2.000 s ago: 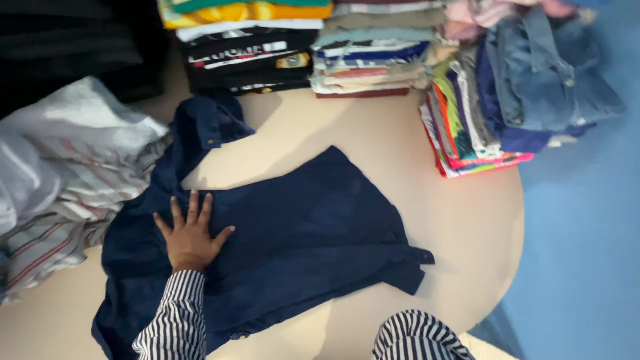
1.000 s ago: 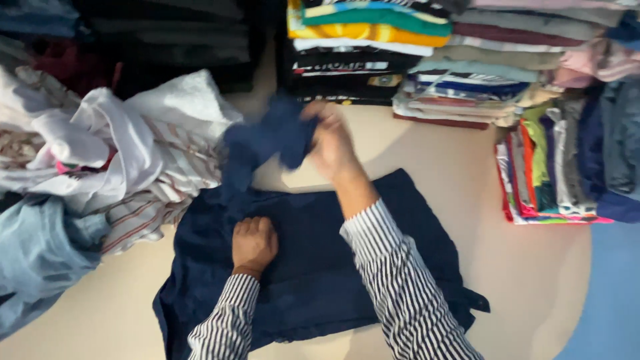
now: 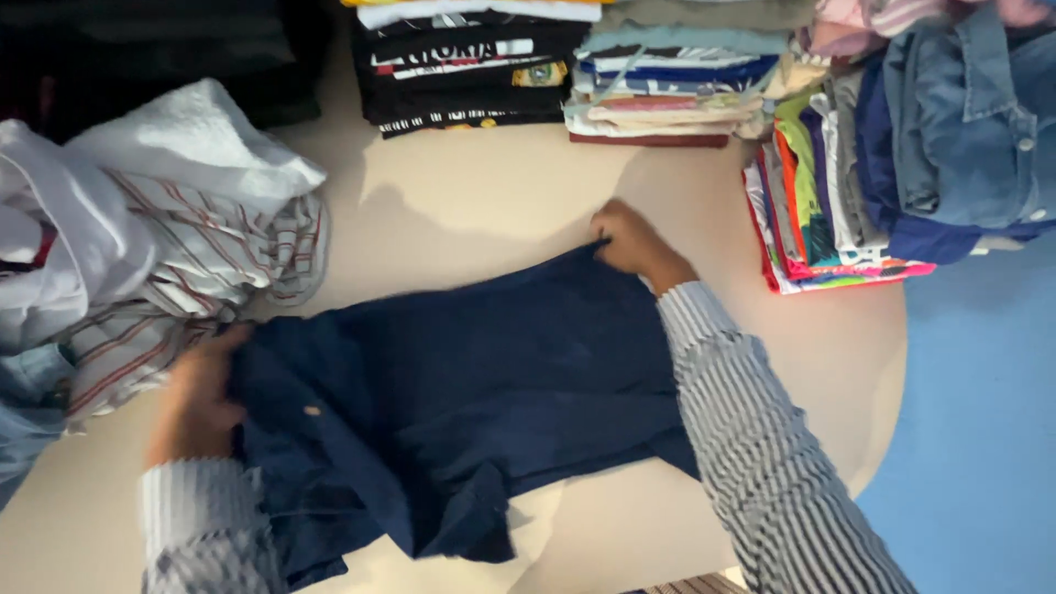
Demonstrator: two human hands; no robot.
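Note:
A navy blue garment (image 3: 528,355) lies spread across the pale table in front of me, its left part folded over in loose creases, with a small light spot on it. My left hand (image 3: 202,396), somewhat blurred, grips its upper left edge, beside the striped cloth. At the garment's upper right corner, my right hand (image 3: 631,239) pinches the fabric between thumb and fingers. Both of my arms are in striped sleeves.
White and red-striped clothes (image 3: 190,223) are heaped at the left, near my left hand. Folded dark shirts (image 3: 470,74), light garments (image 3: 676,91) and colourful clothes (image 3: 825,198) stand stacked along the back and right. A denim shirt (image 3: 973,140) lies at the right. The table's rounded edge (image 3: 899,363) borders a blue surface.
My right hand has gone from the raised navy sleeve to the garment's upper right corner. My left hand has moved from its middle to its left edge. The sleeve part is now folded down over the garment.

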